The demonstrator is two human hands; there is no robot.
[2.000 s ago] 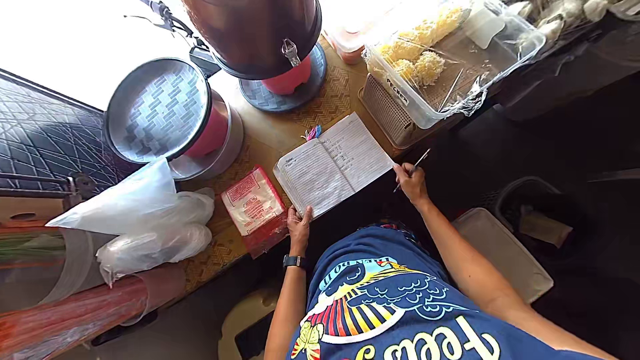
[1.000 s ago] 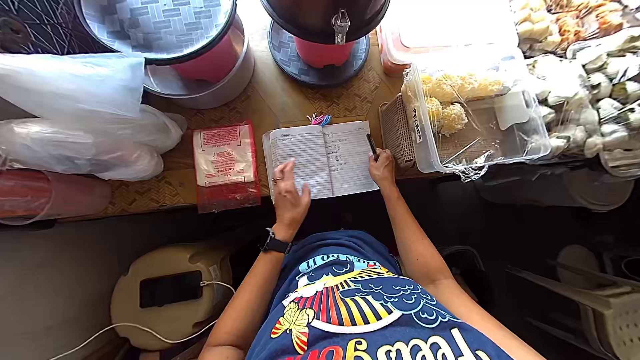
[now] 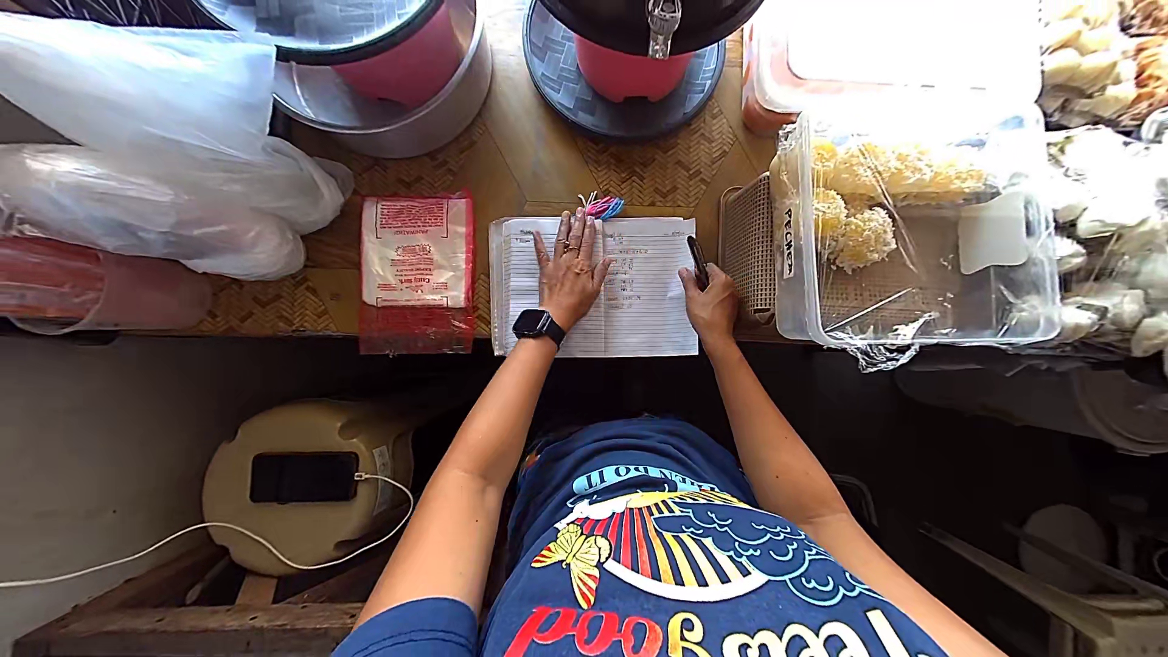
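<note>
An open ruled notebook [image 3: 650, 315] with handwriting lies at the table's front edge. My left hand [image 3: 572, 269], with a black smartwatch on the wrist, rests flat across its left page near the fold, fingers spread. A black pen [image 3: 698, 261] is held upright in my right hand [image 3: 711, 301], at the notebook's right edge. Pink and blue tassel threads [image 3: 602, 207] stick out above the notebook's top. Left of the notebook lies a red and clear printed plastic packet [image 3: 417, 255].
A lidded plastic tub with yellow food [image 3: 922, 297] stands right, beside a woven basket [image 3: 750, 246]. Behind are a dispenser with a metal tap [image 3: 663, 27] and a round grey tub [image 3: 411, 128]. Plastic bags [image 3: 210, 196] lie left. A charging phone [image 3: 304, 477] rests on a stool [image 3: 301, 422].
My left hand, raised over the left page a second ago, now lies flat farther right, near the fold. The pen stays in my right hand. The view has swung since the earliest frame.
</note>
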